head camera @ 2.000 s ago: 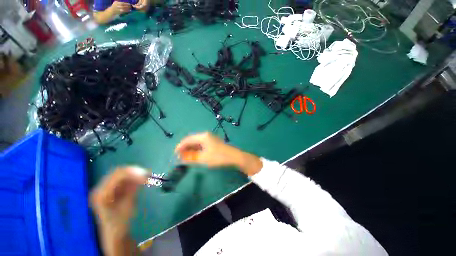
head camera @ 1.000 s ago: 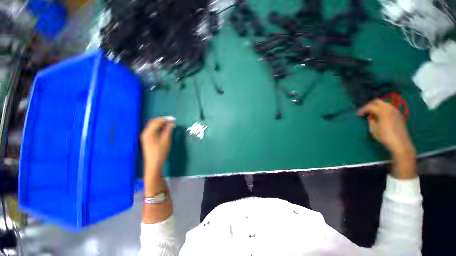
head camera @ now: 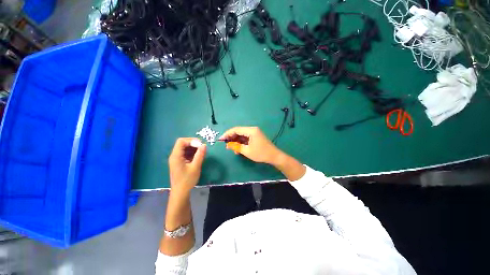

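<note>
My left hand (head camera: 186,161) is near the table's front edge and pinches a small white part (head camera: 196,143) between thumb and index finger. My right hand (head camera: 251,144) is just right of it, its fingertips closed on the end of a black cable (head camera: 280,124), which trails behind the hand. An orange patch (head camera: 234,146) shows at the right fingers. The cable end points toward the white part, with a gap between them. A pile of small white parts (head camera: 207,134) lies on the green table just beyond my fingertips.
An empty-looking blue tote (head camera: 80,123) stands left of the table. A large heap of black cables (head camera: 161,32) lies at upper left, a smaller spread (head camera: 322,59) at upper centre. Scissors (head camera: 400,122), a white cloth (head camera: 449,94) and white cables (head camera: 427,32) lie at right.
My right hand has moved left from beside the scissors to my left hand, bringing a black cable. My left hand has moved slightly right, still with a white part.
</note>
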